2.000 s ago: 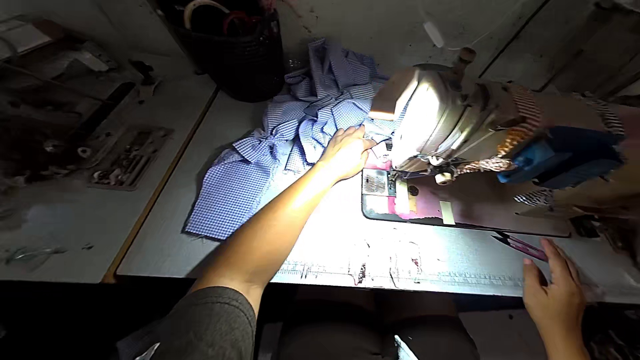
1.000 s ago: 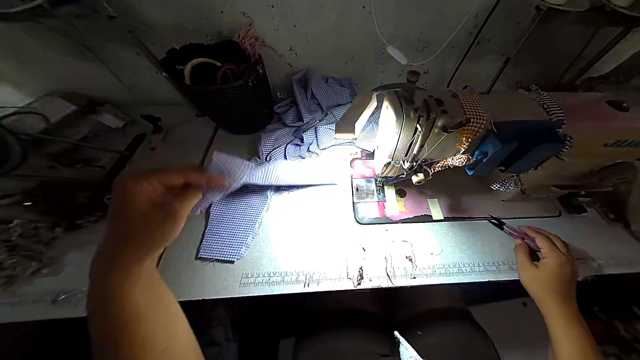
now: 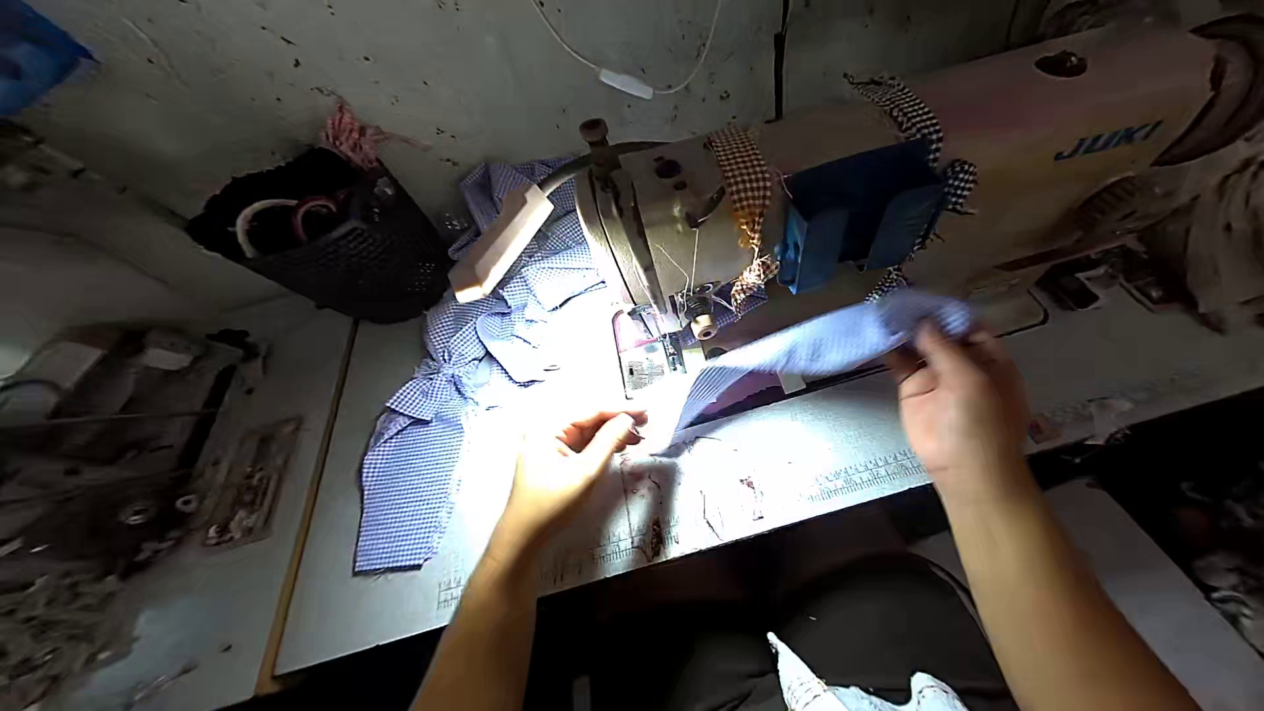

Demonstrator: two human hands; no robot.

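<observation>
A strip of blue checked fabric (image 3: 805, 346) stretches between my two hands, in front of the needle area of a Juki sewing machine (image 3: 652, 217). My left hand (image 3: 583, 449) pinches its near end, just below the presser foot (image 3: 674, 351); glare blurs the fingertips. Raised at the right, my right hand (image 3: 953, 395) grips the other end, which is blurred. More blue checked fabric (image 3: 410, 494) lies bunched to the left of and behind the machine head. The snips seen earlier cannot be made out now.
A black basket (image 3: 346, 247) stands behind at the left, holding ring-shaped things. A blue holder (image 3: 859, 212) is tied to the machine arm with checked cloth strips. Ruler markings (image 3: 869, 474) run along the table's front edge. Tools and clutter (image 3: 247, 484) lie on the left table.
My left hand, at the left with a piece of fabric a second ago, is now before the needle. My right hand has left the snips' earlier spot and now holds fabric.
</observation>
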